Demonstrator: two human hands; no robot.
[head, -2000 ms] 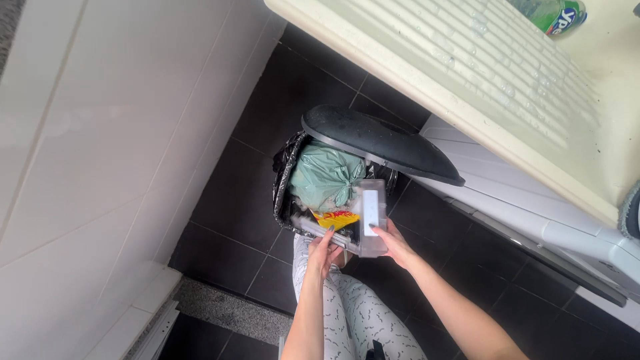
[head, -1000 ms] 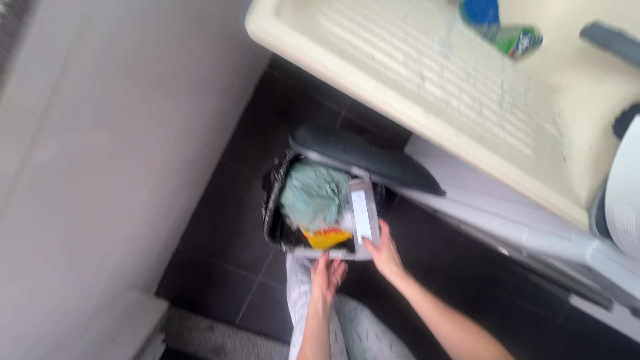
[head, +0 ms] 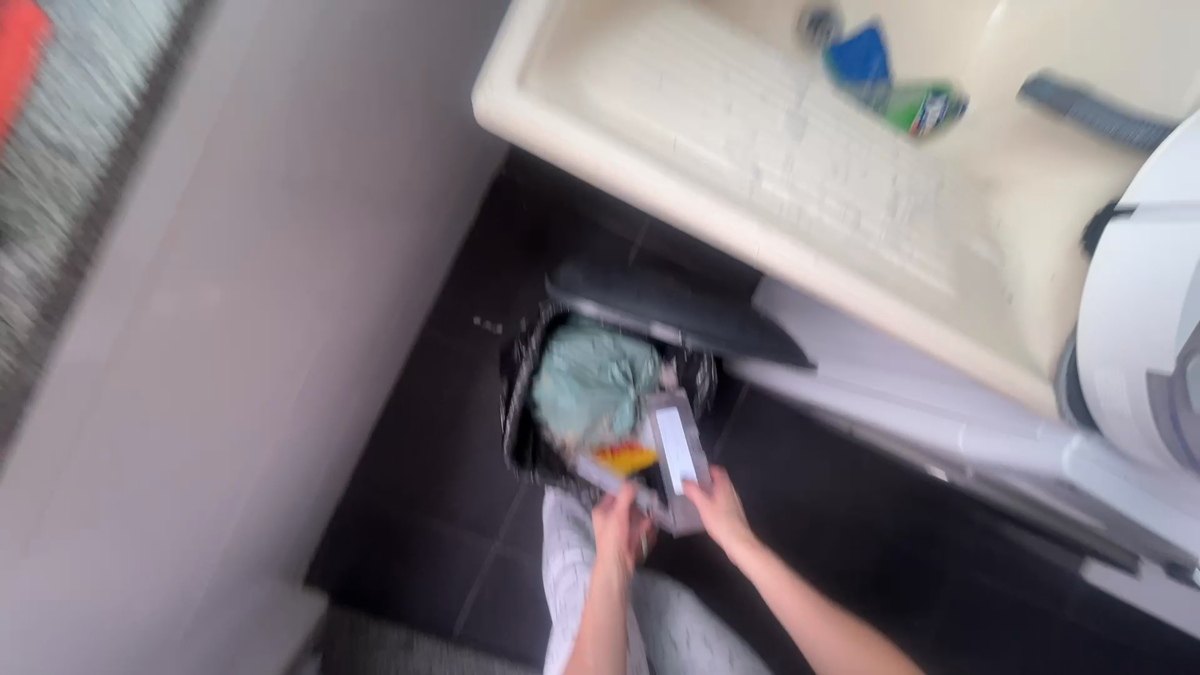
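Observation:
Below the sink, a trash bin lined with a black bag (head: pixel 517 403) stands with its dark lid (head: pixel 675 314) raised. A tied pale green plastic bag (head: pixel 595 380) fills much of it, and a yellow and red wrapper (head: pixel 625 458) lies near the front. My right hand (head: pixel 722 514) grips a greyish translucent plastic container (head: pixel 692 441) with a white strip, at the bin's right front edge. My left hand (head: pixel 619 527) pinches the near edge of what looks like the same container; blur hides the exact shape of its left part.
A cream sink with a ribbed drainboard (head: pixel 750 122) juts over the floor at upper right. In it are a green bottle with a blue part (head: pixel 923 108) and a grey object (head: pixel 1092 111). A white appliance (head: pixel 947 422) stands beneath; a wall (head: pixel 253 309) rises at left.
The view has shifted, showing more of the sink. Both hands stay at the near side of the bin with the container, with no plain change in their hold.

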